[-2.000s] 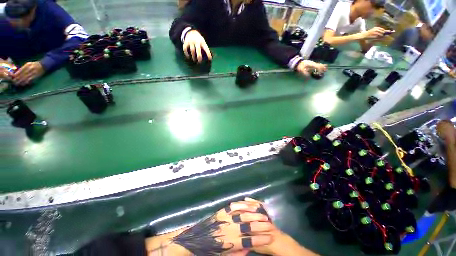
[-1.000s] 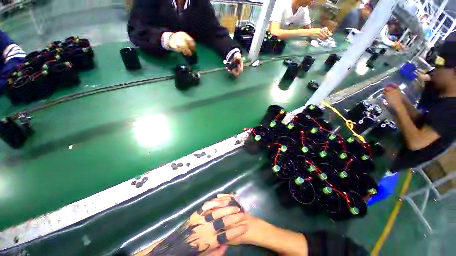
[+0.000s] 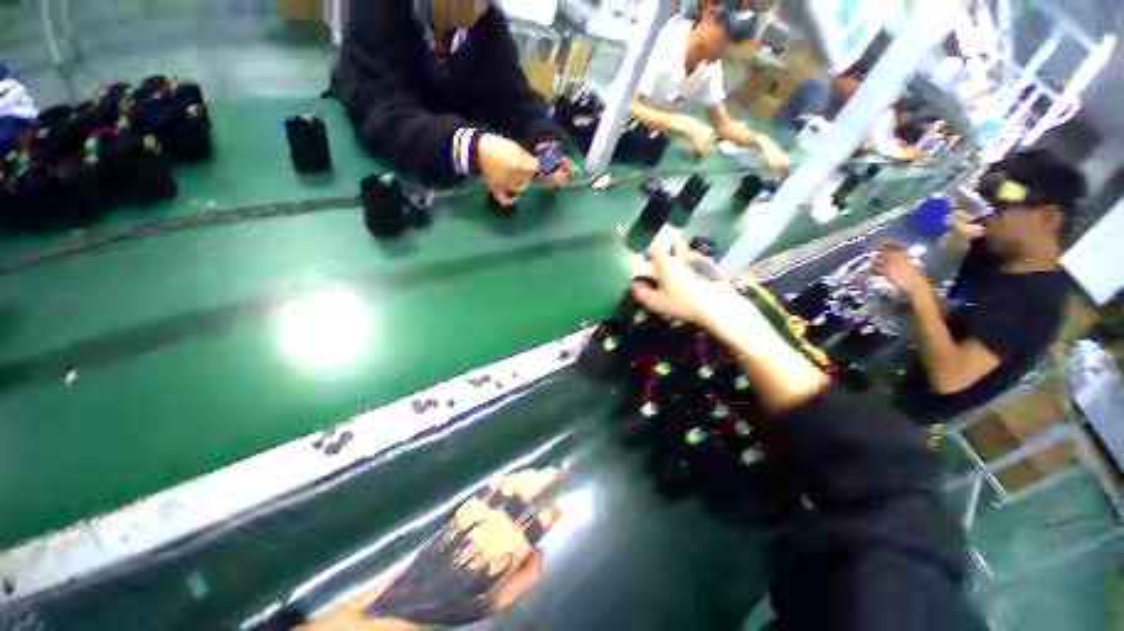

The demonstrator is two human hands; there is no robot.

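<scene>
My left hand, with dark markings on its back, is over the dark worktop at the bottom. Its fingers are curled, and whether they hold anything is hidden. My right hand is stretched forward above the far end of the cluster of black housings, at the belt's edge. A small dark piece shows just beyond its fingers; contact is unclear. The housings carry red wires and green dots, and my right forearm covers part of them.
The green belt is edged by a white rail bearing small dark discs. A black housing stands on the belt. A grey post rises beyond my right hand. People sit opposite and at right, near silvery parts.
My right hand has left my left hand and reached forward and right over the cluster. My left hand stays low over the worktop. The view has shifted, and the opposite person's hands have moved.
</scene>
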